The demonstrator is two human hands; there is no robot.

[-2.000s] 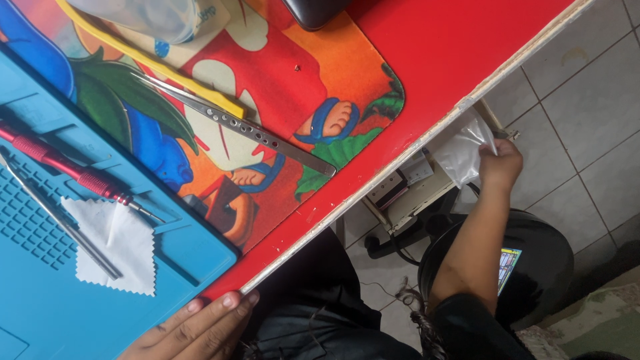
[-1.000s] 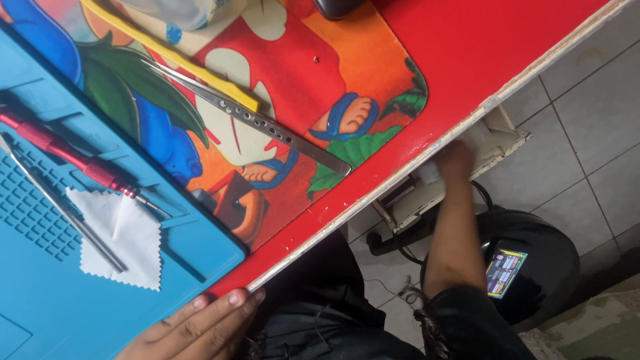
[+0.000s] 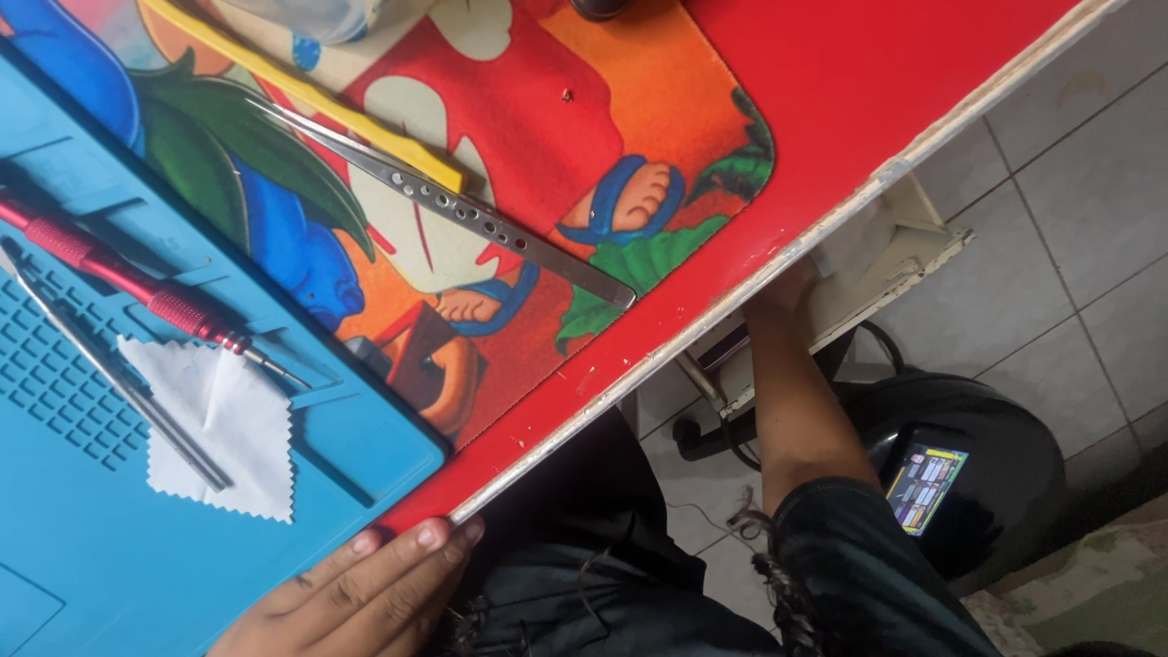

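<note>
My left hand (image 3: 365, 593) rests on the table's front edge, fingers together and flat, holding nothing visible. My right hand (image 3: 787, 285) reaches into an open drawer (image 3: 912, 274) under the table; its fingers are hidden by the drawer and the table edge. Near my left hand lies a blue silicone repair mat (image 3: 365, 456) with a red precision screwdriver (image 3: 137, 278), a thin metal tool (image 3: 128, 383) and a white zigzag-edged cloth (image 3: 224, 429). Steel tweezers (image 3: 493, 224) lie on a cartoon-printed mat (image 3: 547, 109), partly beside a yellow strip-like tool (image 3: 365, 123).
A clear plastic container or bag (image 3: 333, 14) and a dark object (image 3: 598, 7) sit at the top of the printed mat. Below the drawer, a black round stool (image 3: 995, 438) bears a lit phone (image 3: 926, 479). The red table's worn edge (image 3: 675, 342) runs diagonally between my hands.
My right hand has moved left, into the drawer. Two seconds ago it held a clear plastic bag above the drawer; the bag is no longer plain to see. My left hand has stayed at the edge.
</note>
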